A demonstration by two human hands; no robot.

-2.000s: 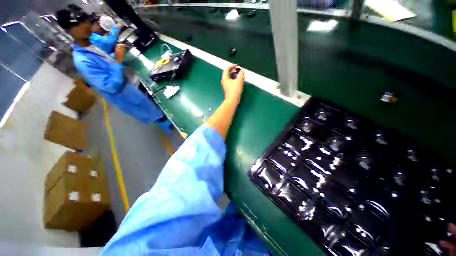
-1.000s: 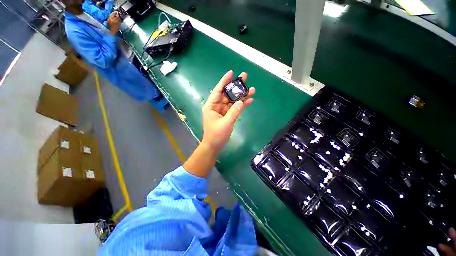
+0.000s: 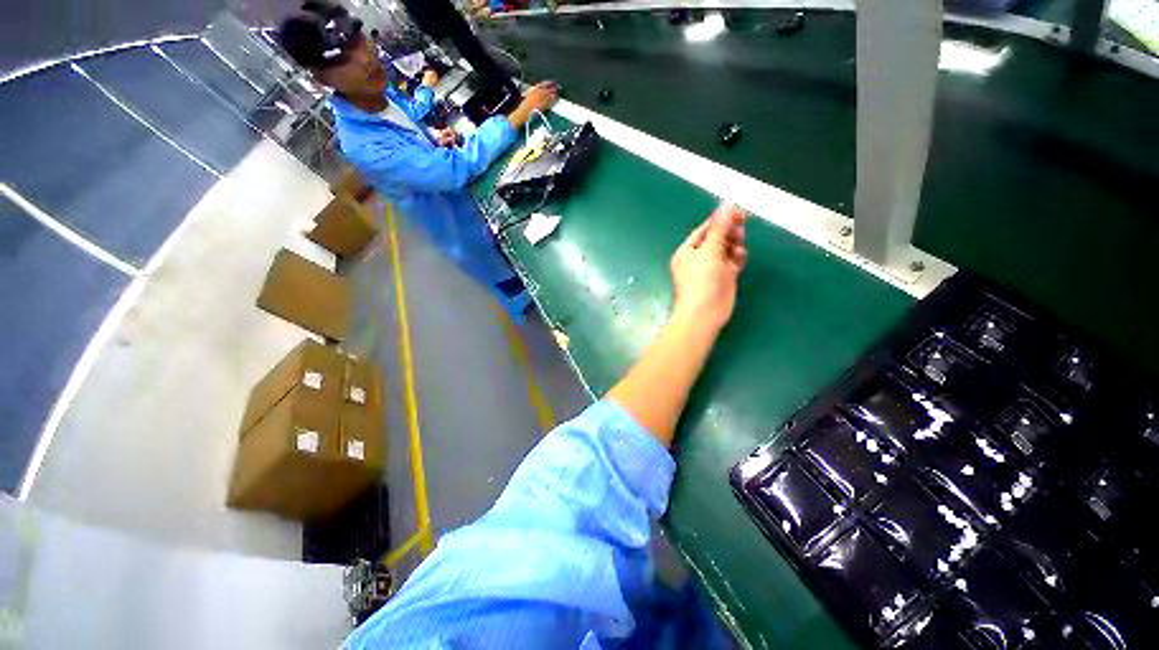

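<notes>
My left hand [image 3: 709,264] is raised over the green bench [image 3: 794,343], near the white edge rail. Its fingers are curled together and no unit shows in it; whether something is hidden inside cannot be told. The glossy black blister tray [image 3: 877,438] lies on the bench at the lower right, with square pockets and bright reflections. Some far pockets show pale marks that look like units. My right hand is out of the picture.
Beyond the white rail [image 3: 788,213], the dark green conveyor carries a small black unit [image 3: 730,132]. A metal post [image 3: 894,140] stands behind the tray. A black device with cables [image 3: 547,165], a white item [image 3: 542,227] and a person [image 3: 413,159] are farther left. Cartons [image 3: 305,432] stand on the floor.
The black unit seen in my left hand is no longer visible; the hand has turned and its fingers closed together. The view has shifted left. Right-hand fingertips left the frame. The other person's arm reaches towards the rail.
</notes>
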